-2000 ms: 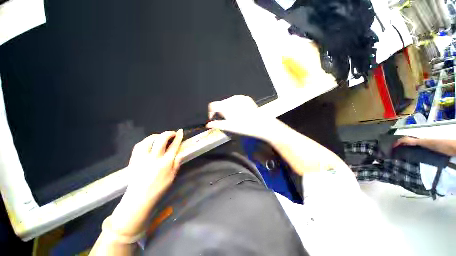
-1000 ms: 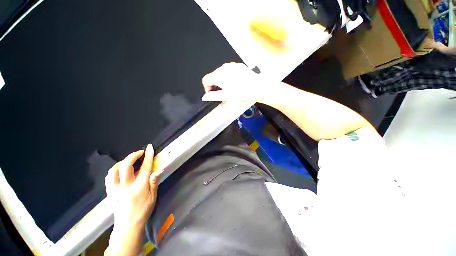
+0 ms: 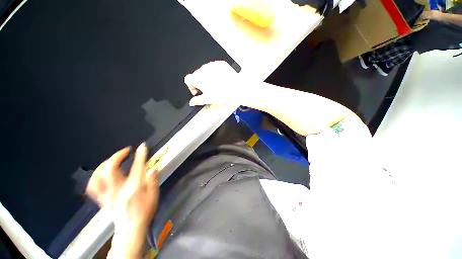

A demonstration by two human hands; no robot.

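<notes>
A large black fabric panel [image 3: 101, 76] lies flat on the white-topped table, with a folded strip along its near edge. My left hand [image 3: 124, 184] is blurred over this edge at the lower left, fingers apart, holding nothing visible. My right hand [image 3: 215, 85] is at the near edge by the panel's right corner, with fingers curled and thumb along the fold, pinching the fabric edge. Its fingertips are partly hidden. Lighter grey patches show on the panel between the hands.
The pale table edge [image 3: 190, 139] runs diagonally in front of my lap. A yellow-orange block [image 3: 253, 15] lies on the right table corner. Beyond are a cardboard box with a red stripe [image 3: 375, 30] and another person's arm and legs. A blue item [image 3: 273, 139] is below the table.
The view has shifted, bringing the table edge steeper. My left hand has moved away from my right along the near edge and now blurs with motion. My right hand stays near the panel's right corner.
</notes>
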